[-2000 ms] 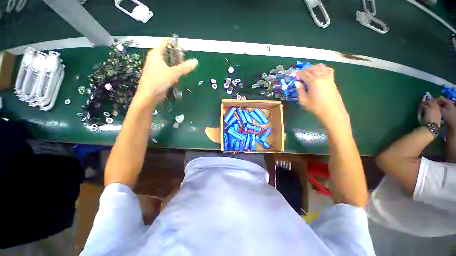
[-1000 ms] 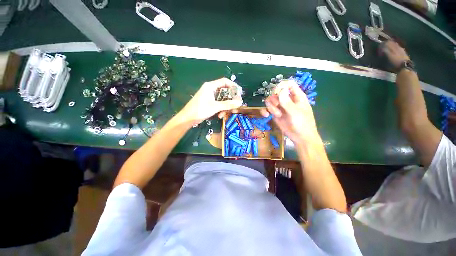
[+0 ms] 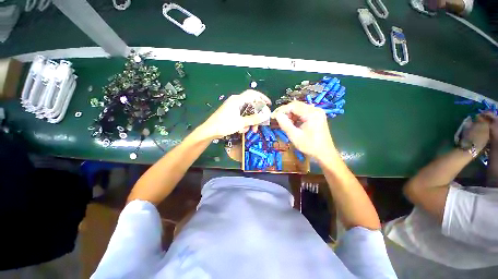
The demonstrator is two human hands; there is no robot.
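Observation:
My left hand [image 3: 236,115] is closed around a small bunch of wired circuit boards [image 3: 255,109] above the back left edge of the parts box [image 3: 296,165]. My right hand [image 3: 303,126] is beside it, over the box's back right, with thumb and forefinger pinched close to the boards. Whether a small part is between those fingertips is too blurred to tell. Blue battery cells [image 3: 264,148] lie in the box, partly hidden by my hands. A heap of battery-and-board assemblies [image 3: 329,97] lies behind and right of the box.
A tangled pile of wired circuit boards [image 3: 136,101] lies left. White housings [image 3: 48,90] are stacked far left; more, such as one housing [image 3: 184,19], lie beyond the white rail [image 3: 262,61]. A grey-white post [image 3: 90,24] stands upper left. Another person's hands [image 3: 480,133] work at far right.
My left hand came from the left pile to the box, holding boards. My right hand left the assembly heap and moved in beside it. The housings beyond the rail shifted right; the neighbour's arm drew back.

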